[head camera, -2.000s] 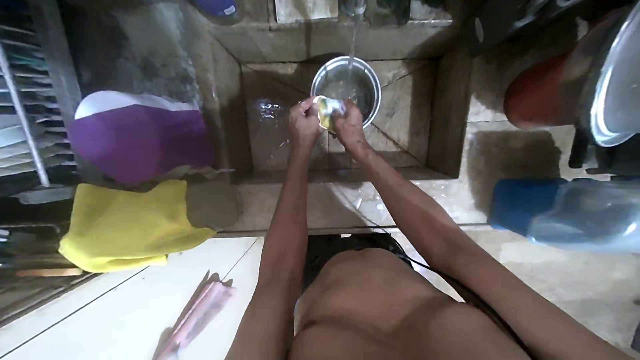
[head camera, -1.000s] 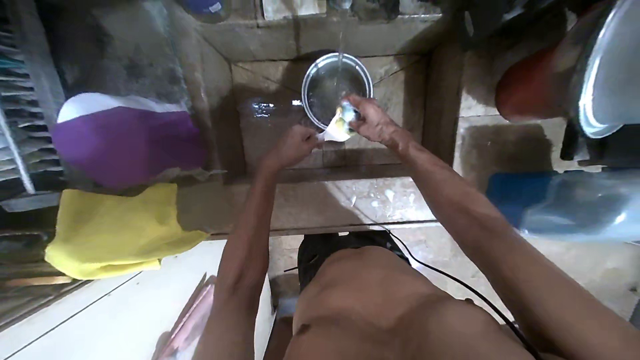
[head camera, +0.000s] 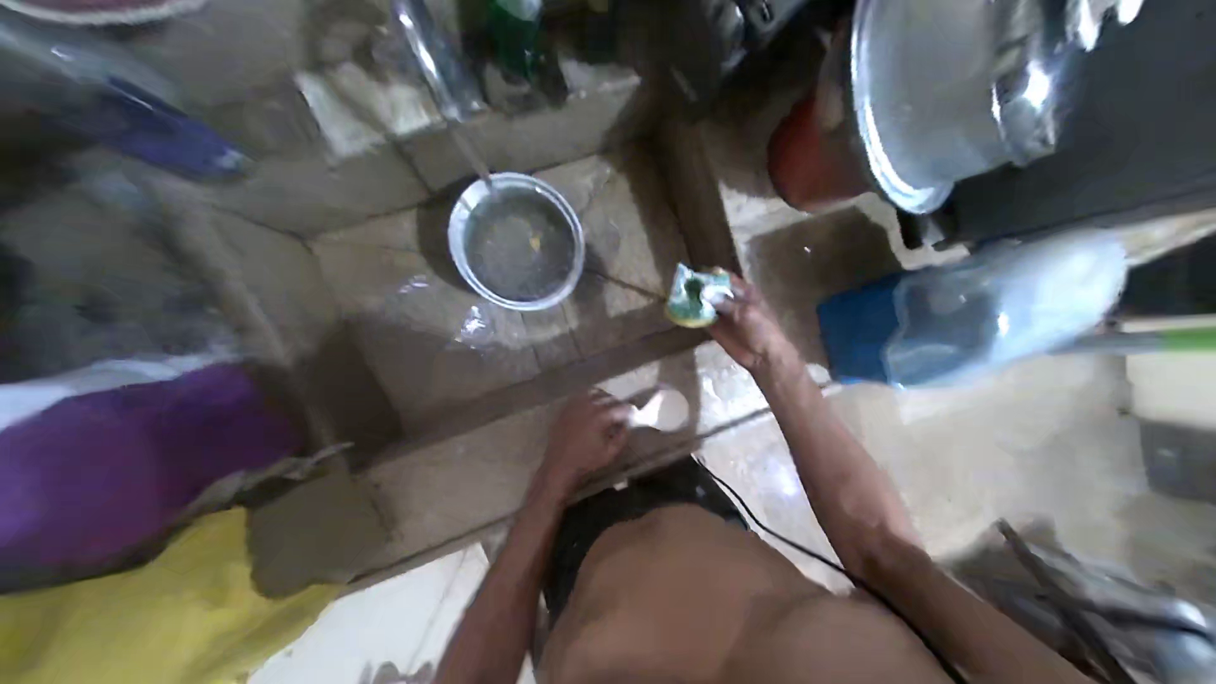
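My left hand (head camera: 591, 432) is closed on a small white scoop or spoon (head camera: 662, 410) over the near rim of the sink. In my right hand (head camera: 746, 323) is a crumpled green and yellow packet (head camera: 695, 296), held at the sink's near right corner. A round metal pot (head camera: 518, 241) of cloudy liquid, with a small yellowish bit in it, stands in the tiled sink (head camera: 380, 313). Water runs from the metal faucet (head camera: 439, 62) into the pot. Neither hand touches the pot.
Left of the sink lie a purple cloth (head camera: 142, 456) and a yellow cloth (head camera: 142, 608). On the right are a red container (head camera: 807, 157), a large metal pot (head camera: 902, 114) and a blue container (head camera: 860, 328) beside clear plastic. A black cable (head camera: 788, 540) crosses my body.
Both hands have moved away from the pot toward the near right, and apart from each other. The view has turned and shifted considerably.
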